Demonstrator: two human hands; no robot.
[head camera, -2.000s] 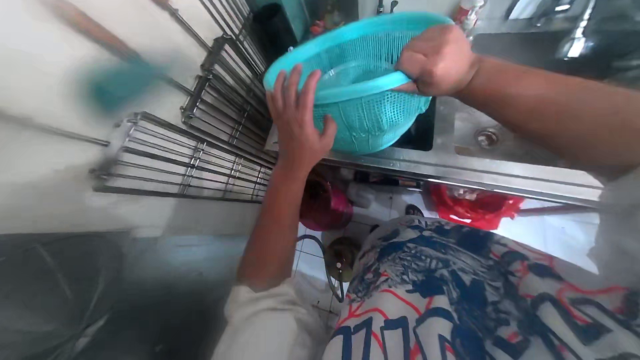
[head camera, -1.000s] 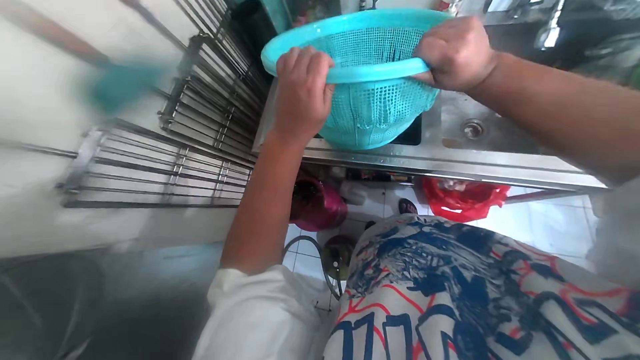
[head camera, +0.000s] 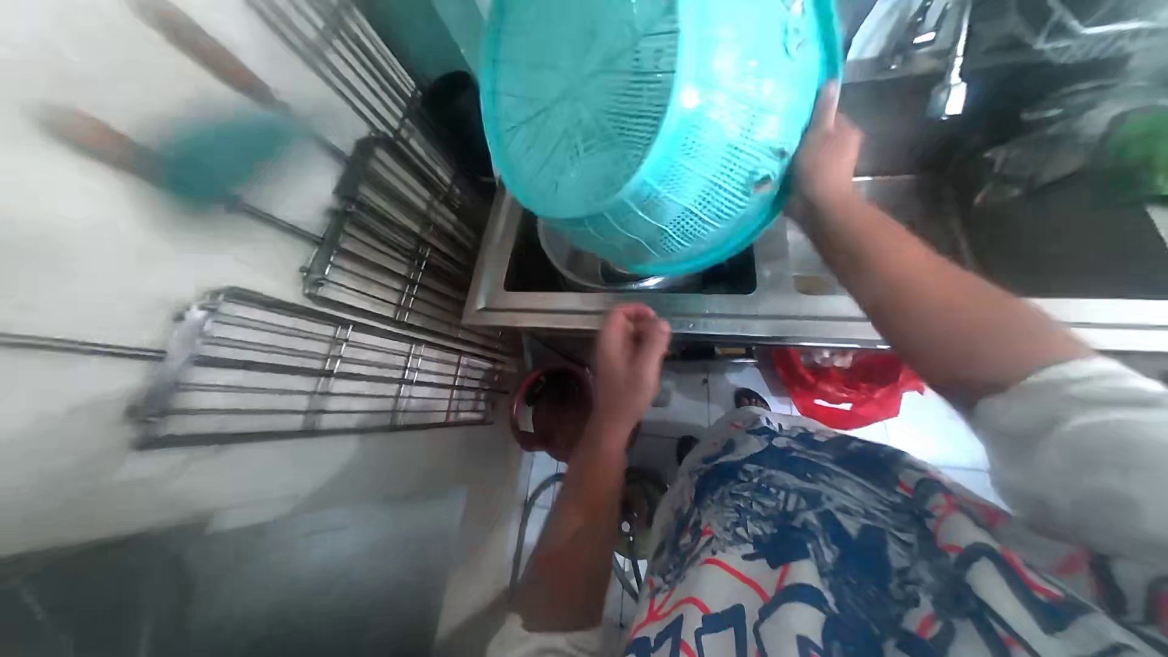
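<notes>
A turquoise plastic mesh basket (head camera: 584, 128) is tilted up on its side, its underside toward me, above the left part of the metal counter. My right hand (head camera: 826, 160) grips its rim at the right. Below the basket, in front of the counter's edge, my left hand (head camera: 634, 333) is off the basket with its fingers curled together; nothing shows in it. Under the basket, a round metal piece (head camera: 575, 255) shows partly in a dark recess in the counter; the basket hides the rest.
Metal wire racks (head camera: 319, 374) jut from the wall at the left, where blurred utensils with brown handles (head camera: 205, 55) hang. A faucet (head camera: 949, 96) stands at the sink on the right. A red plastic bag (head camera: 844, 392) and a dark red bucket (head camera: 552, 411) are below the counter.
The basket, held upright by both hands before, is now tipped with its bottom toward me. My left hand has let go of the rim and moved down. My right hand still holds it.
</notes>
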